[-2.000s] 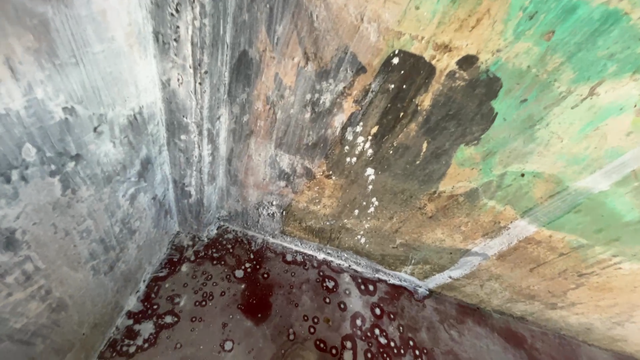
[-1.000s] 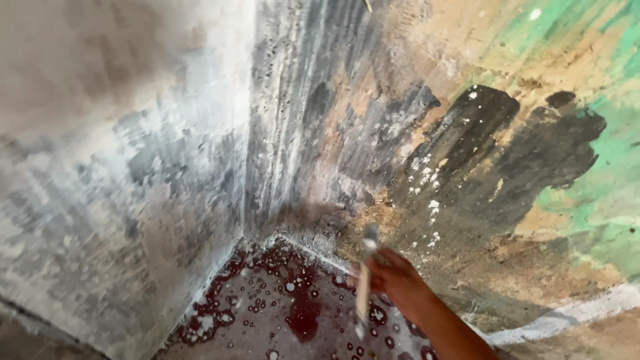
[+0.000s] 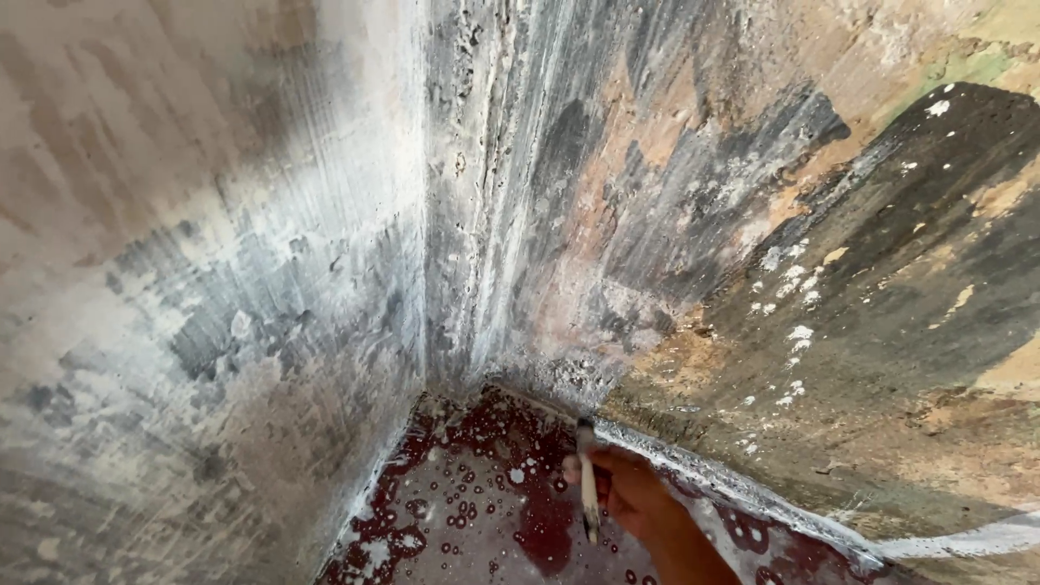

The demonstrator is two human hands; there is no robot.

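My right hand (image 3: pixel 626 487) reaches in from the bottom edge, right of centre, with its fingers closed round a narrow paintbrush (image 3: pixel 588 491) with a pale handle. The dark bristle end of the brush points up, at the line where the patchy painted wall (image 3: pixel 812 406) meets the dark red floor (image 3: pixel 544 520). Whether the bristles touch the wall or the floor, I cannot tell. A rough white strip of paint (image 3: pixel 731 487) runs along the foot of that wall, right of the brush. My left hand is out of view.
A grey and white smeared wall (image 3: pixel 244 366) stands on the left and meets a narrow vertical corner section (image 3: pixel 471 203). Pale paint spots and rings cover much of the floor. A white painted band (image 3: pixel 967 536) crosses the lower right wall.
My right hand with the paintbrush, not seen two seconds ago, came into view and is now at the wall's foot near the corner. The view has moved closer to the corner.
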